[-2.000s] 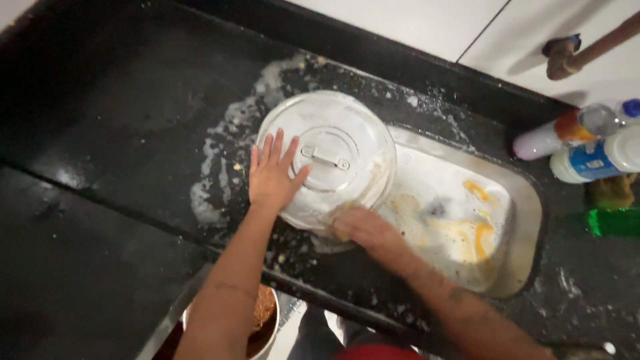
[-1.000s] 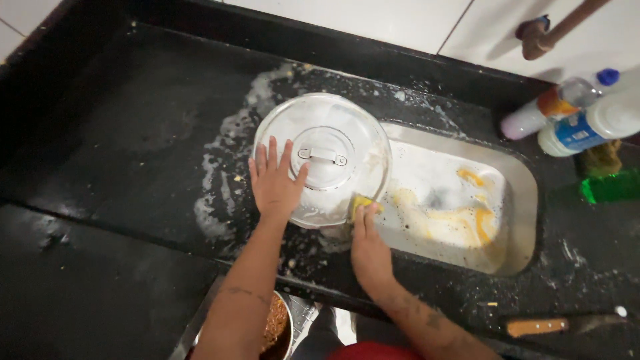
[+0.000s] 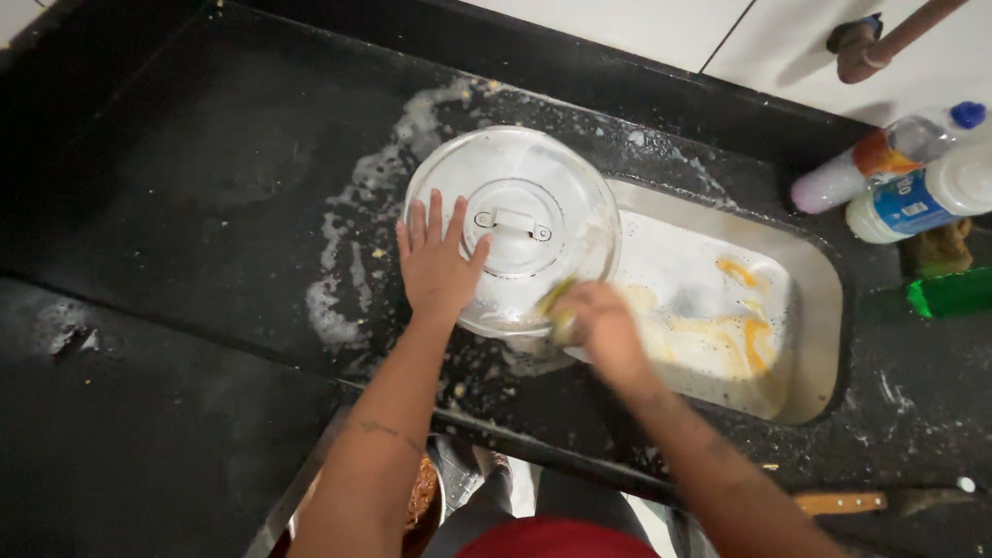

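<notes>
A round metal pot lid [image 3: 573, 178] with a strap handle lies on the black stone counter [image 3: 225, 194], partly over the left end of a steel sink basin [image 3: 814, 310]. My left hand [image 3: 440, 271] rests flat on the lid's left part, fingers spread beside the handle. At the lid's lower right edge, my right hand [image 3: 604, 314] grips a yellow-green sponge [image 3: 559, 306]; hand and sponge are blurred. Suds and orange-yellow residue [image 3: 752, 341] lie in the basin, and foam [image 3: 337, 310] streaks the counter left of the lid.
Two plastic bottles [image 3: 837, 174] [image 3: 903, 205] and a green bottle [image 3: 949, 294] lie at the right. A pipe [image 3: 860, 58] juts from the tiled wall above. Near the front right edge is a wooden-handled knife [image 3: 845, 503]. A pot [image 3: 425, 496] with brown contents stands below the counter.
My right hand, with the sponge, has shifted along the lid's lower right rim. My left hand has stayed on the lid beside the handle.
</notes>
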